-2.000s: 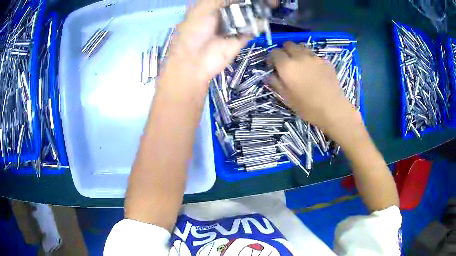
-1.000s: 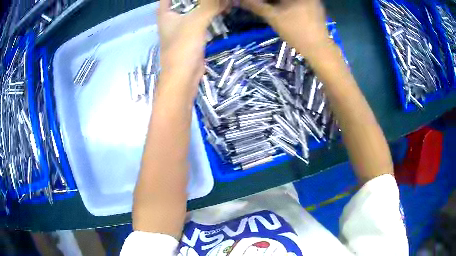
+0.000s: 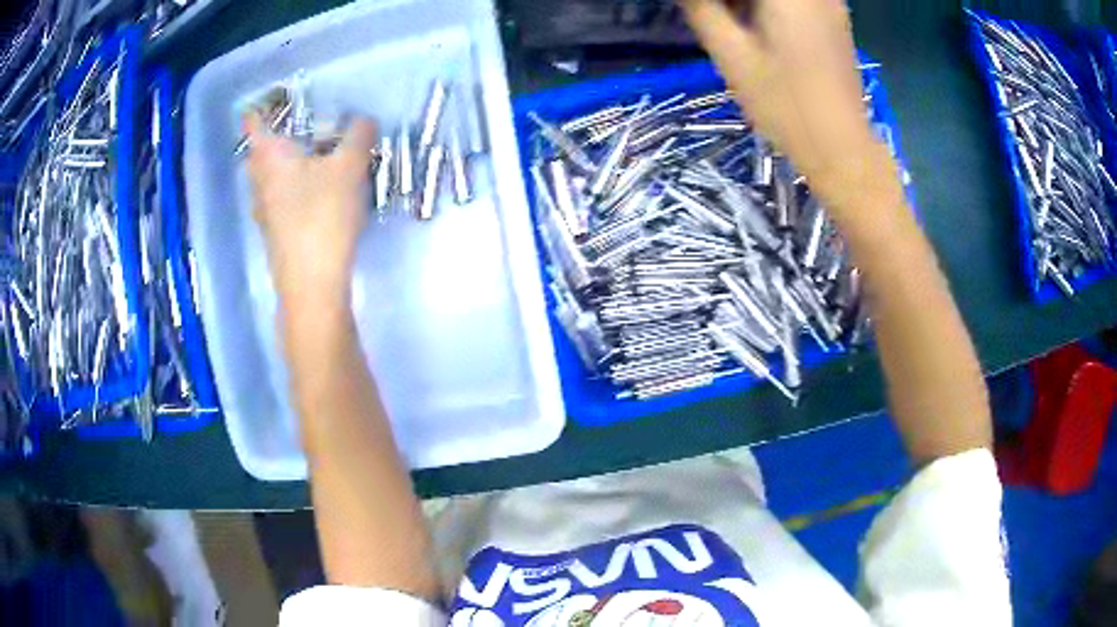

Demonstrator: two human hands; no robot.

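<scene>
My left hand (image 3: 309,184) is over the upper left of the white parts tray (image 3: 404,416), its thumb and fingers spread. A few silver metal shafts (image 3: 298,104) lie at its fingertips, partly hidden; none is clearly gripped. More shafts (image 3: 431,147) lie in a loose row to the right of the hand in the same tray. My right hand (image 3: 784,61) is at the top edge above the blue parts bin (image 3: 637,404). Its fingers are partly cut off, and what they hold cannot be told. The blue bin is heaped with shafts (image 3: 674,270).
Blue bins full of shafts stand at far left (image 3: 129,245) and far right (image 3: 1041,159). A dark base (image 3: 600,31) shows at the top edge. A red stool (image 3: 1068,416) is on the floor at right. A person's legs show at lower left.
My left hand has moved from the top edge, where it held a bunch of shafts, left and down into the white tray. Its fingers have spread. My right hand has moved from the blue bin to the top edge.
</scene>
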